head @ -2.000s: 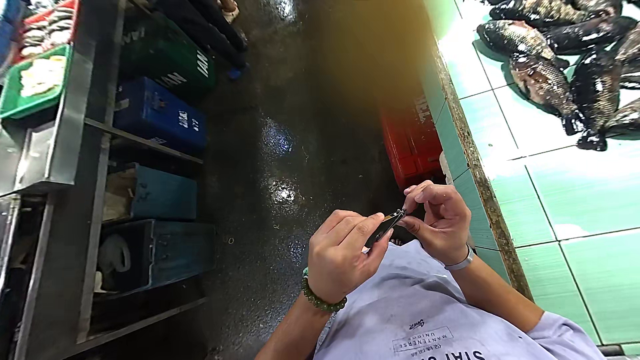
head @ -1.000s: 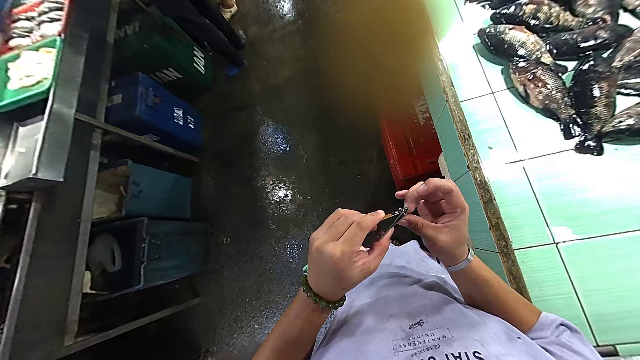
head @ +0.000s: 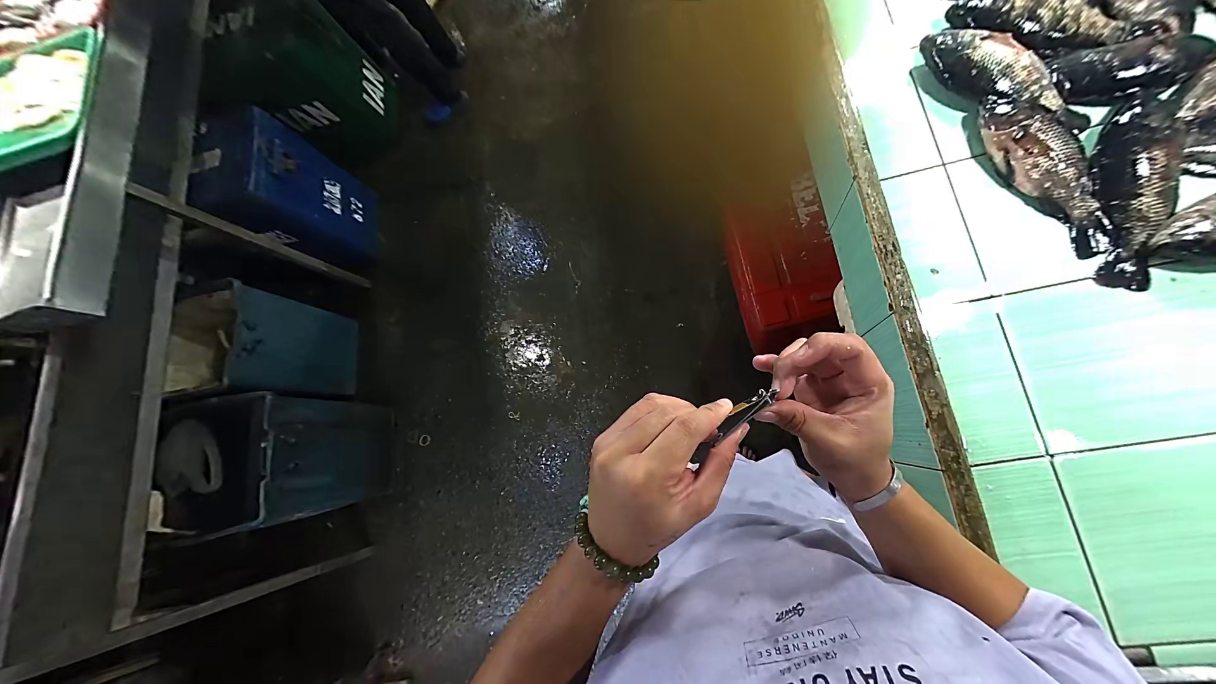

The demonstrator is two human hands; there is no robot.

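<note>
My left hand [head: 655, 470], with a green bead bracelet at the wrist, pinches a small dark metal nail clipper [head: 739, 418] between thumb and fingers. The clipper slants up to the right, and its jaw end is at the fingertips of my right hand [head: 836, 408]. That hand wears a grey wristband; its fingers are bent and apart, with the thumb close to the jaws. Whether the jaws are around a nail is too small to tell. Both hands are in front of the light, printed shirt [head: 760, 579].
At right is a green tiled counter [head: 1130, 370] with several dark whole fish [head: 1035, 157]. A red container [head: 779, 275] stands beside its base. On the left, a metal rack [head: 157, 380] holds blue bins [head: 294, 328] below a green tray [head: 47, 142]. A person's legs [head: 408, 47] are beyond, on the wet floor [head: 532, 285].
</note>
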